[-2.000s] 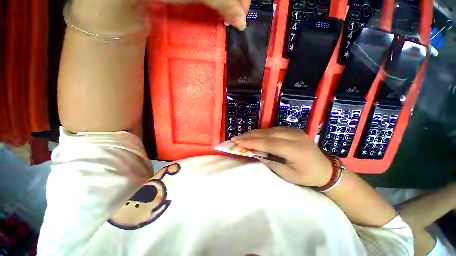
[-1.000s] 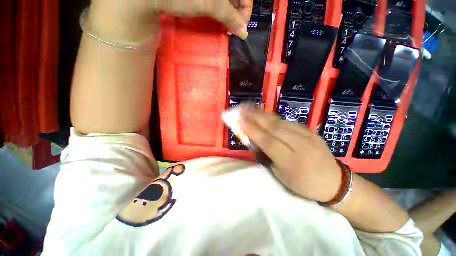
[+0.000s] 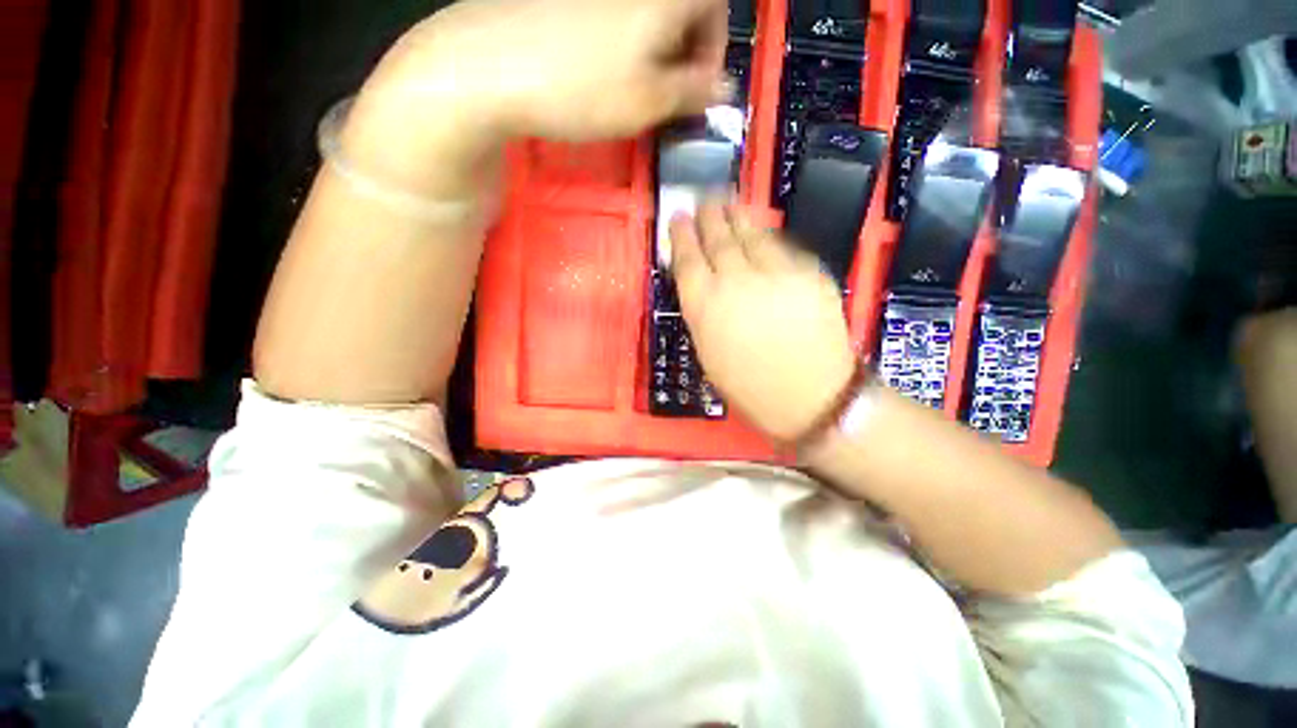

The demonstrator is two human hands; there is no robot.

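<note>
The leftmost open flip phone (image 3: 689, 363) lies in the red tray (image 3: 576, 313), keypad toward me. My right hand (image 3: 768, 320) is over its screen and hinge, fingertips pressing a pale, blurred card (image 3: 681, 228) on the screen. My left hand (image 3: 612, 71) is at the screen's far end with bent fingers; what it pinches is hidden. More open phones lie to the right: one with a dark screen (image 3: 832, 199), one with a glossy screen (image 3: 939, 213) and one at the tray's right side (image 3: 1031, 235). Their screens tilt and reflect light.
Stacked red trays (image 3: 114, 213) stand at the left. A blue clip (image 3: 1121, 157) lies beyond the tray's right edge, with shiny clear film near it. A small labelled object (image 3: 1260, 157) is at the far right. Another person's arm (image 3: 1270, 384) shows at the right edge.
My right hand has moved up from the keypad onto the screen with the card. My left hand is further in view. The tray and phones sit further left and higher in view on the right side.
</note>
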